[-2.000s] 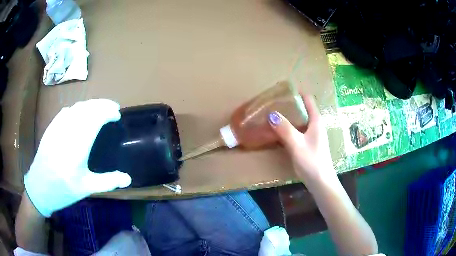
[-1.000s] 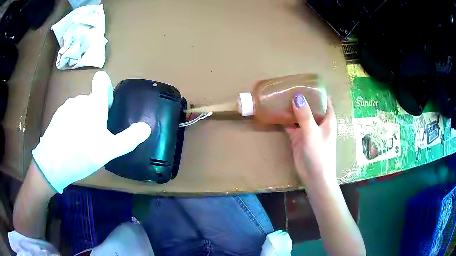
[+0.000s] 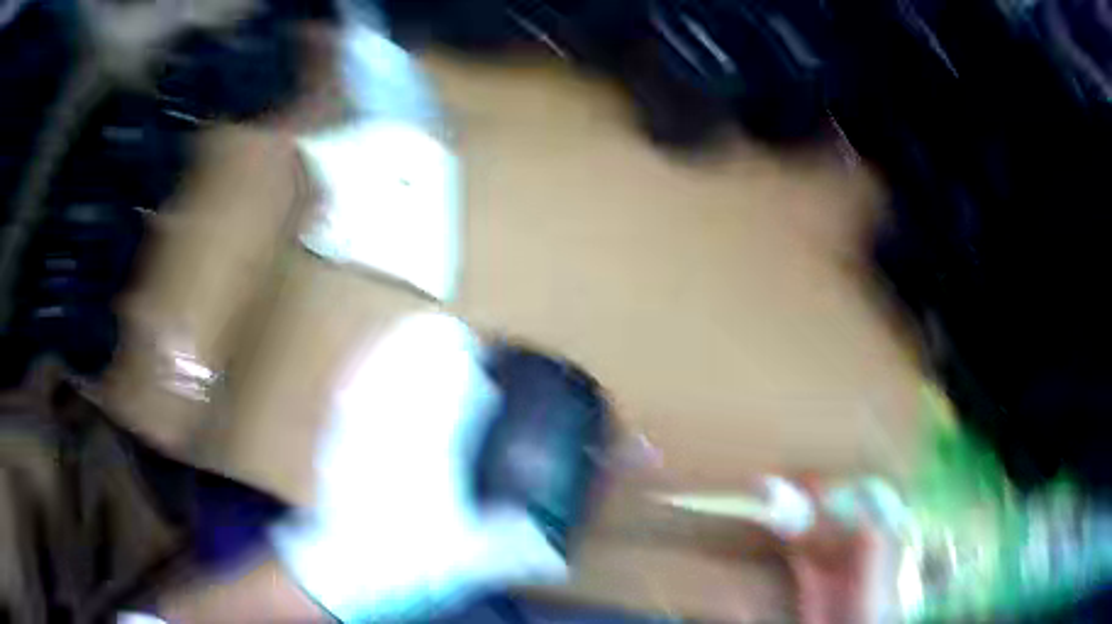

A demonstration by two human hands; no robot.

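The frame is strongly blurred. My left hand point(image 3: 396, 475), in a white glove, is around the left side of a black speaker housing point(image 3: 537, 441) near the front edge of the bench. My bare right hand point(image 3: 841, 567) is at the lower right, cut off by the bottom edge. It is at the glue bottle, whose white collar point(image 3: 788, 506) and pale nozzle point(image 3: 707, 501) point left toward the housing. The nozzle tip is apart from the housing. The bottle's body is mostly hidden or smeared by blur.
A white cloth point(image 3: 388, 205) lies at the upper left, with a whitish bottle point(image 3: 388, 76) behind it. Brown cardboard point(image 3: 683, 293) covers the bench. Dark parts are heaped at the right point(image 3: 1012, 244) and along the left. A green printed sheet point(image 3: 976, 518) lies at the lower right.
The whole view has swung, so the bench things appear lower and further right. The nozzle, earlier at the housing's open end, is now apart from it. Both hands still hold their things.
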